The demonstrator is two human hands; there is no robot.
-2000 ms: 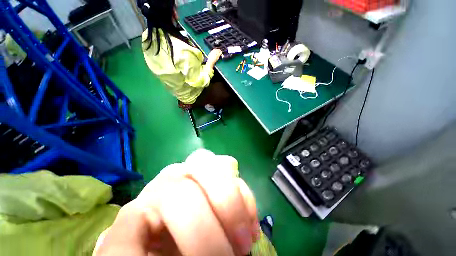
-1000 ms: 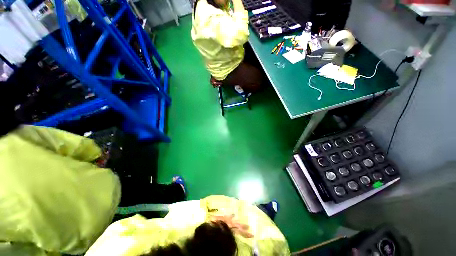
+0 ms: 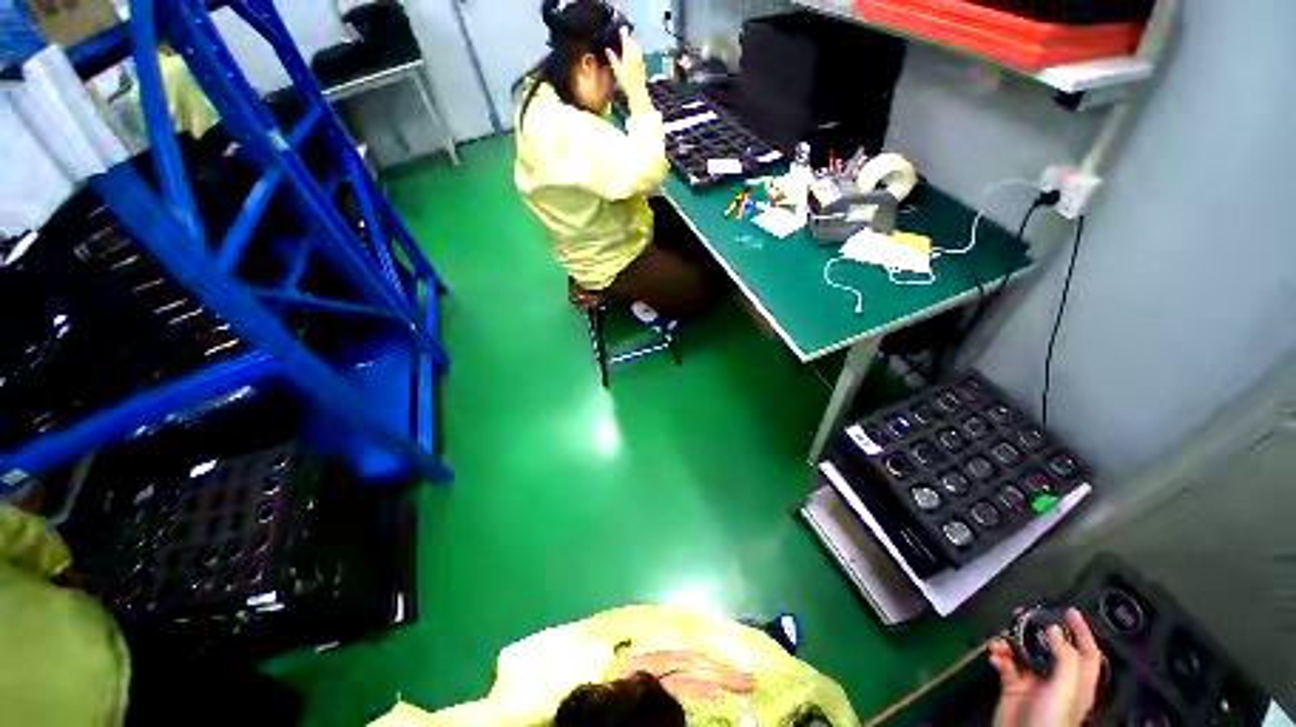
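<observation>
A hand at the lower right edge, seemingly my right hand (image 3: 1052, 685), pinches a small round dark unit (image 3: 1039, 636) with a shiny rim. It is above the near end of a black tray (image 3: 1154, 639) with large round units. The bottom edge cuts off the wrist. My left hand is not identifiable. Another hand (image 3: 697, 670) lies against a yellow smock at the bottom, by dark hair; it appears to be another person's.
A stack of black trays (image 3: 981, 469) with round units stands beside the green-topped bench (image 3: 796, 305). A person (image 3: 590, 171) sits there, a hand raised to the head. Blue rack (image 3: 270, 305) and more trays (image 3: 213, 533) are left. A yellow sleeve (image 3: 50, 625) shows lower left. Red-orange trays (image 3: 981, 36) sit on a shelf.
The large hand close to the camera two seconds ago is gone. A hand holding a round unit now shows lower right. The seated person's head is back in view, and the person at left shows less.
</observation>
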